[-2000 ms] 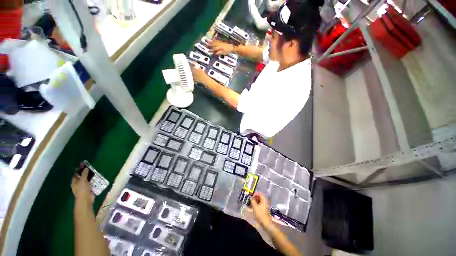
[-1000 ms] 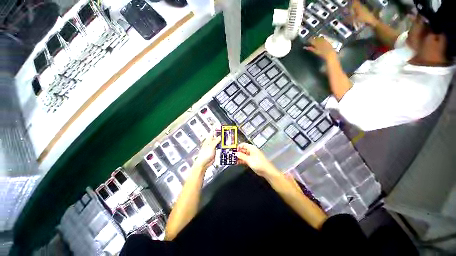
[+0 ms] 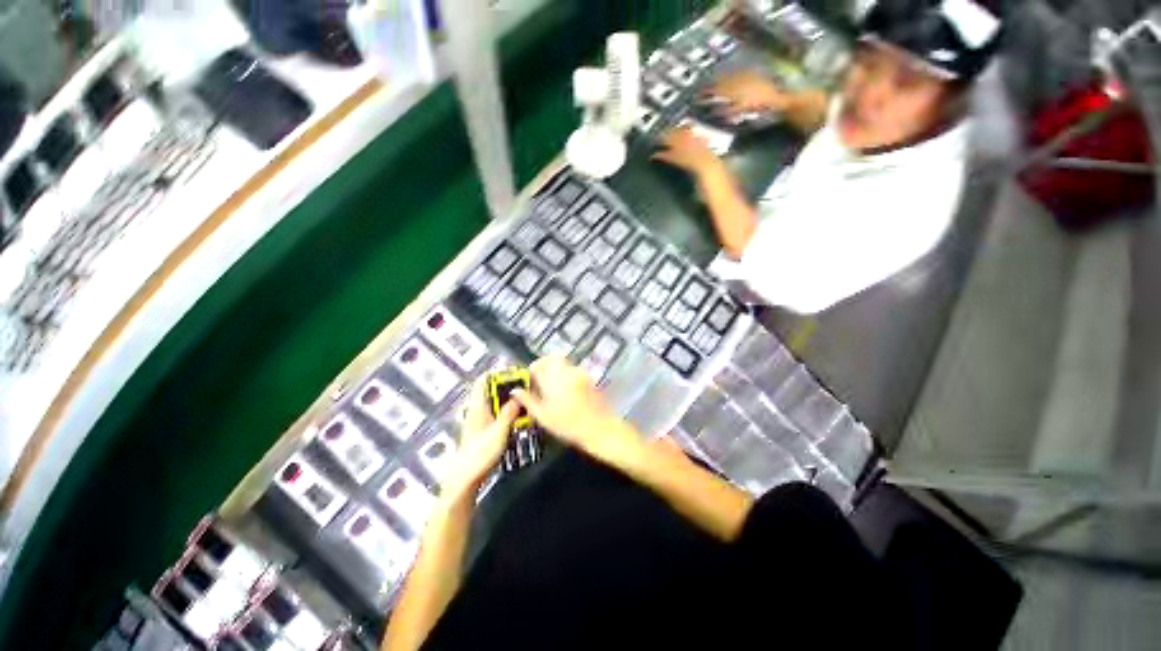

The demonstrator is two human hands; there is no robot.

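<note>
A yellow-rimmed handset (image 3: 511, 397) with a dark screen and pale keys is held between both hands, in front of my body. My left hand (image 3: 484, 432) grips its left side. My right hand (image 3: 560, 397) holds it from the right, with fingers over the screen area. The fingers hide part of it. A tray of white phone bodies (image 3: 391, 410) with dark red spots lies to the left. A grey tray of black front housings (image 3: 611, 301) lies beyond and to the right of my hands.
An empty pocketed grey tray (image 3: 777, 410) lies at the right. A green conveyor belt (image 3: 229, 299) runs behind the trays, with a white fan (image 3: 598, 140) at the bench edge. A person (image 3: 853, 191) works beyond. Reddish-rimmed units (image 3: 210, 572) lie lower left.
My left hand has come from over the belt to the handset, and my right hand has brought the yellow-rimmed part to it. The right fingers now lie over the screen area. The view has turned.
</note>
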